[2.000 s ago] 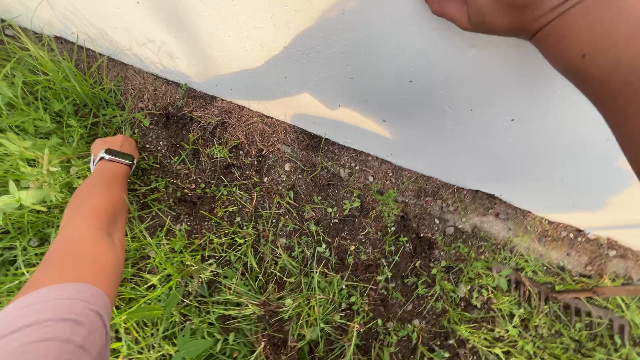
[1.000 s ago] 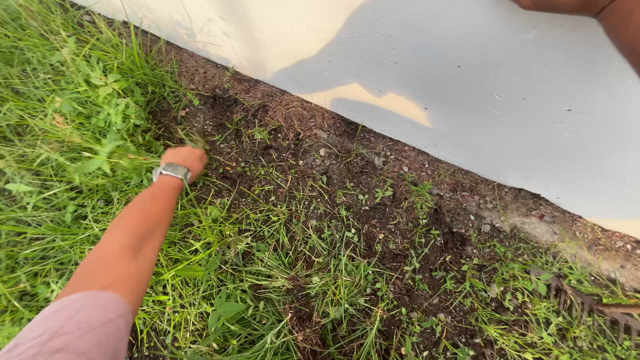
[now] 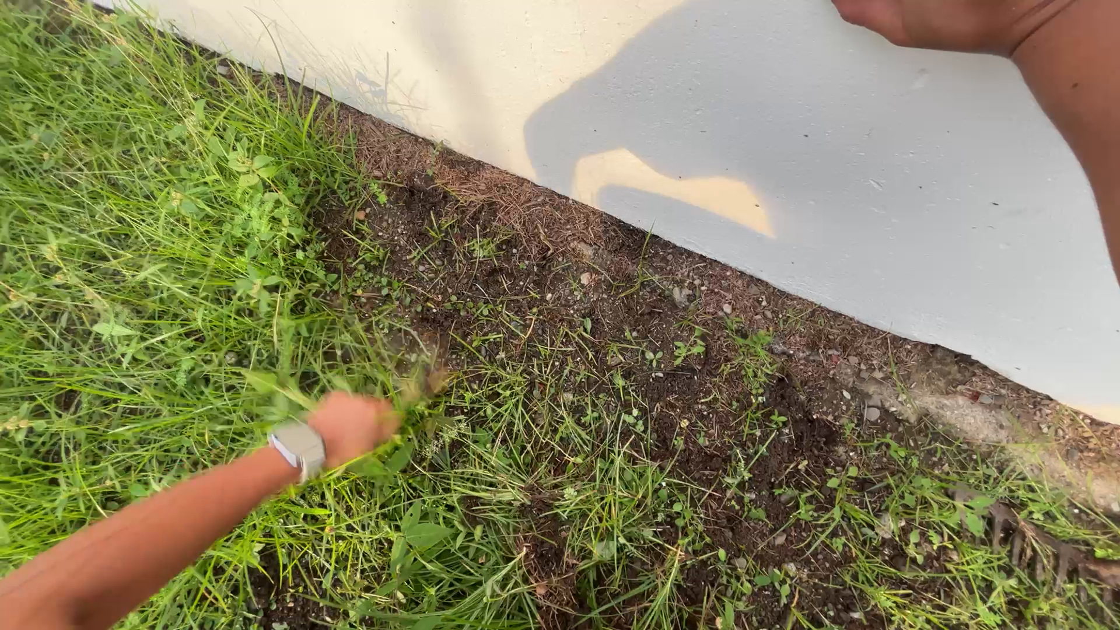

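My left hand [image 3: 354,427], with a watch [image 3: 299,448] on its wrist, is closed around a tuft of grass [image 3: 284,389], blurred by motion. Blades stick out to its left, and a blurred brownish end, perhaps roots with soil, shows to its right. The hand is above the border between tall green grass and dark soil [image 3: 534,289]. At the top right, my right hand [image 3: 936,22] rests against or just in front of the pale painted wall [image 3: 857,175]; its fingers are partly out of view and nothing is seen in it.
The wall's bottom edge runs diagonally from upper left to lower right. Dry brown plant litter [image 3: 525,210] and small stones lie along it. Loose cut or pulled grass [image 3: 595,490] covers the lower middle. A rusty rake head [image 3: 1024,534] lies in the grass at the lower right.
My left hand has come away from the soil near the tall grass, lower in view, and now carries a tuft. My right hand stays at the wall.
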